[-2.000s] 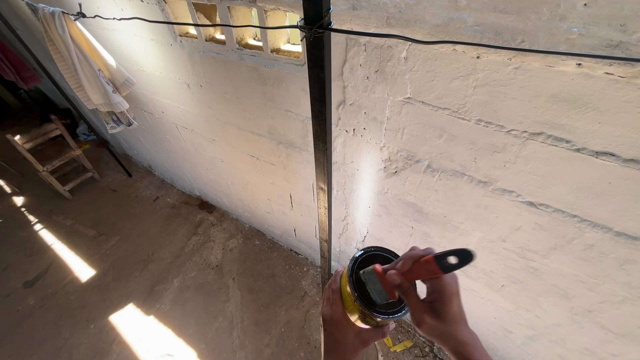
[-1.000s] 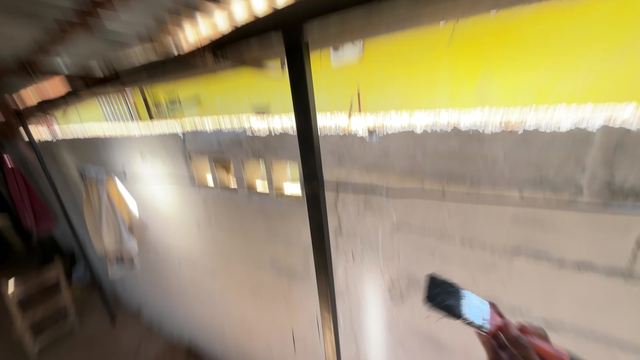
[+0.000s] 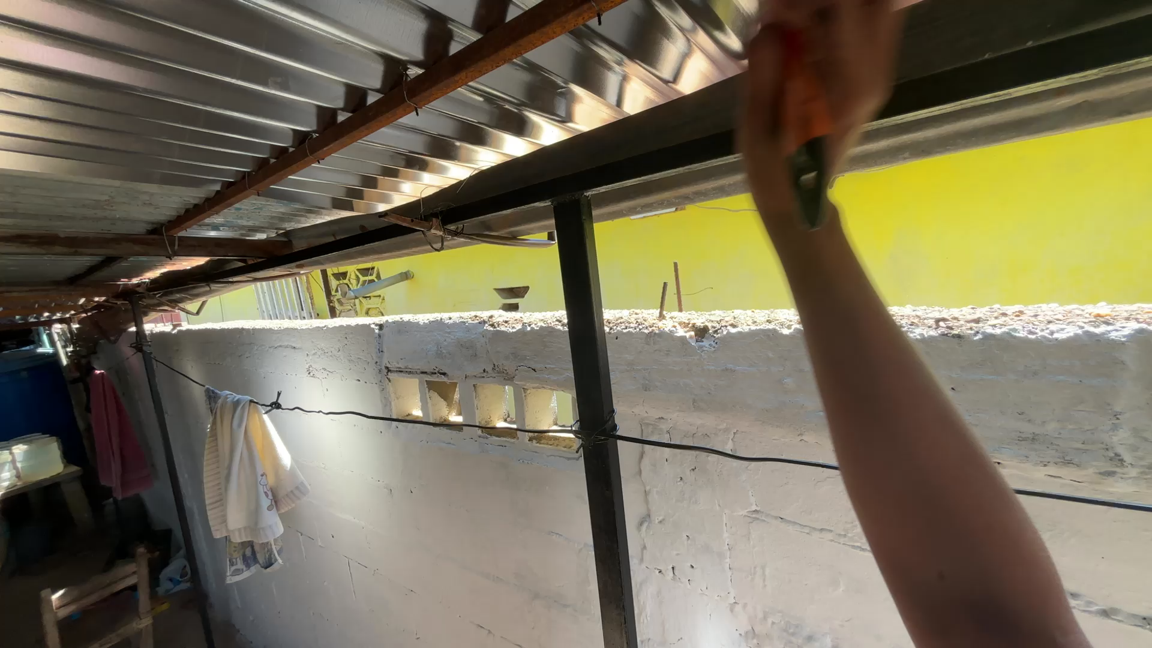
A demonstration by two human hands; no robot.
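Observation:
High at the upper right, my right hand (image 3: 832, 72) is raised against the black metal beam (image 3: 666, 166) under the roof, blurred. It is closed around the red and black handle of a paintbrush (image 3: 810, 180), whose dark handle end points down along the wrist. The bristles are hidden behind the hand or above the frame. Left of my forearm, a black metal post (image 3: 589, 360) meets the beam from below. My left hand and the paint can are outside the view.
Corrugated metal roofing (image 3: 225, 99) hangs low overhead on a rusty bar (image 3: 387, 108). A black wire (image 3: 720, 453) crosses the post, with cloths (image 3: 247, 477) hanging from it. Behind stands a pale block wall (image 3: 432, 531). A wooden chair (image 3: 94, 598) is at the lower left.
The view has tilted up strongly. My right hand, earlier over the paint can with the brush, has risen to the roof beam. My left hand and the can have left the view.

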